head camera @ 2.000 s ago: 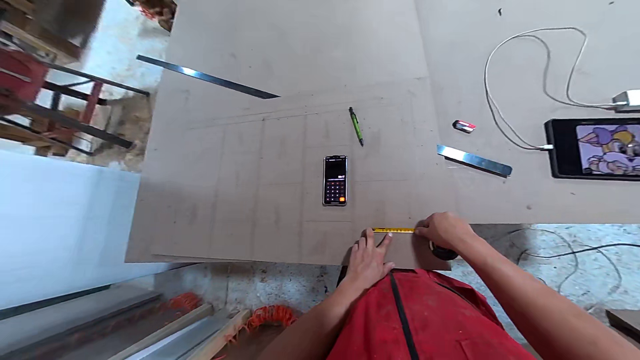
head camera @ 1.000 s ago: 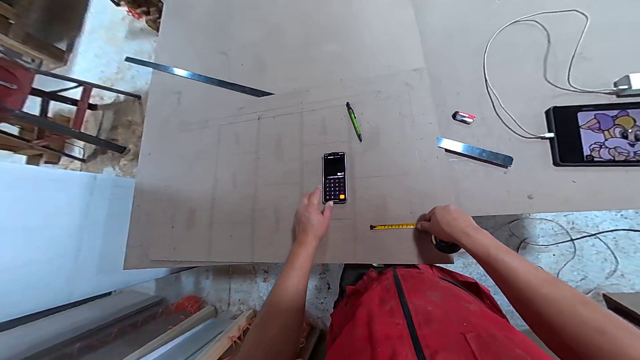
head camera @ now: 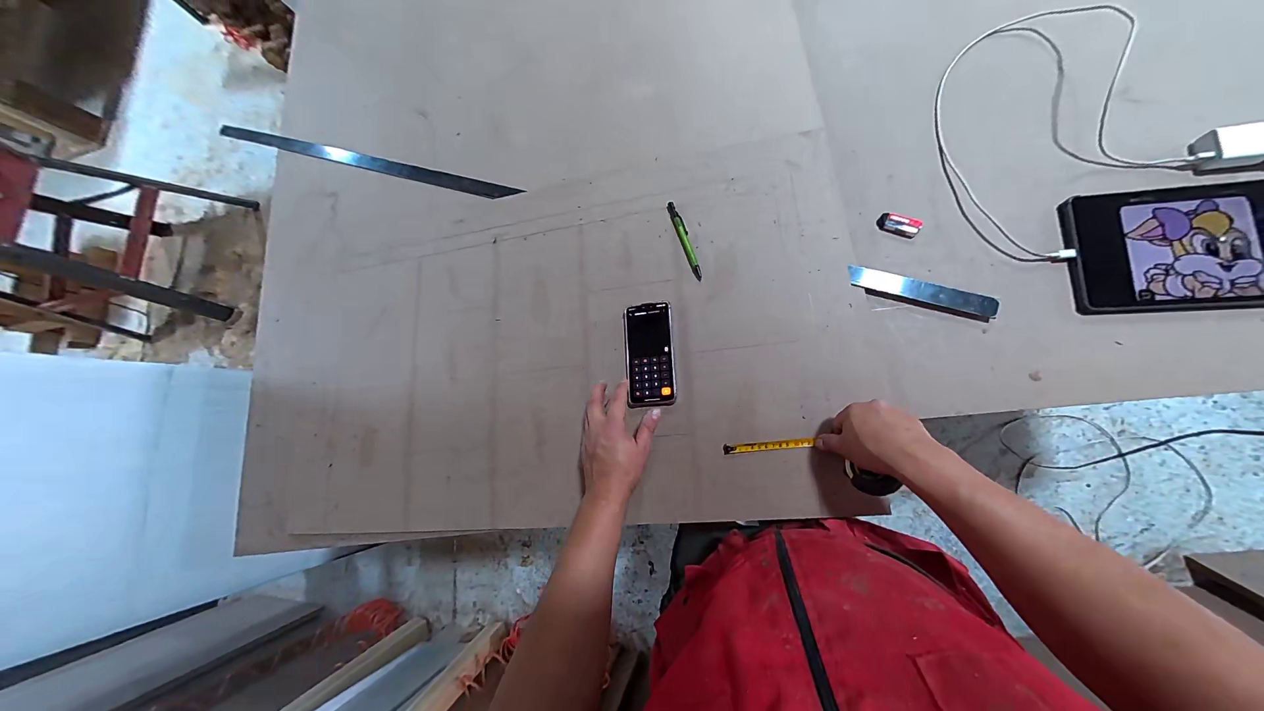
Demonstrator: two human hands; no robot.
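Observation:
My left hand [head camera: 614, 444] lies at the lower end of a smartphone [head camera: 649, 354] that shows a calculator keypad; its fingers are spread and hold nothing. My right hand [head camera: 874, 434] grips a tape measure [head camera: 871, 481], partly hidden under the palm, near the board's front edge. A short length of yellow tape blade [head camera: 775, 446] reaches left from it over the board [head camera: 454, 395]. A green pen [head camera: 683, 241] lies beyond the phone. Faint pencil lines cross the board's surface.
A long metal strip [head camera: 370, 163] lies at the back left. On the right are a short metal ruler [head camera: 923, 292], a small red and white object [head camera: 900, 225], and a tablet [head camera: 1175, 247] on a white cable. Timber pieces [head camera: 454, 667] stand below the front edge.
My left hand has left the tape blade's end and moved left and forward to the phone. My right hand has stayed on the tape measure.

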